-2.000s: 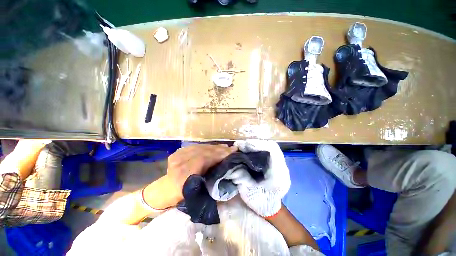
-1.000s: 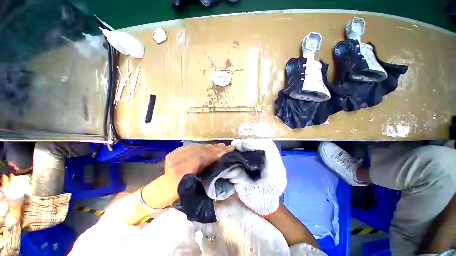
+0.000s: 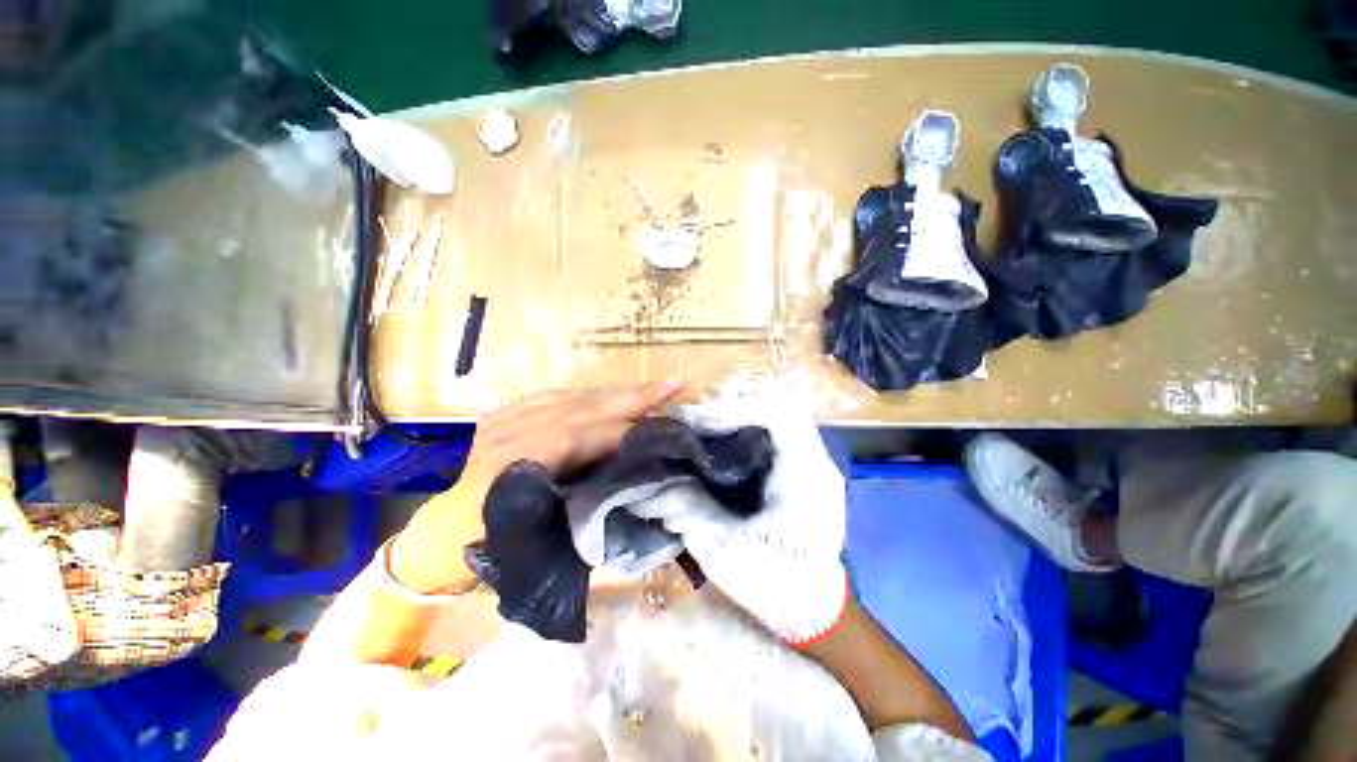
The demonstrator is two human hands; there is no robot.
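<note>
A black moulded part (image 3: 539,554) with a white-grey insert (image 3: 633,539) is held between both hands at the bench's front edge, its pale oval opening facing me. My bare left hand (image 3: 558,432) lies over its upper left side, fingers stretched toward the right. My right hand (image 3: 767,521) wears a white knit glove with an orange cuff edge and grips the part from the right. Some fingers of both hands are hidden behind the part.
Two joined black-and-white pieces (image 3: 930,268) lie on the brown bench (image 3: 685,384) at right. A white cup (image 3: 670,246), thin sticks (image 3: 405,268), black bar (image 3: 472,335) and white bottle (image 3: 399,152) lie further left. A blue tote (image 3: 1049,640) is below right; seated people are at both sides.
The held part and both hands have shifted slightly left and up, and the part has turned a little. A black-and-white piece on the green strip now shows more at the top.
</note>
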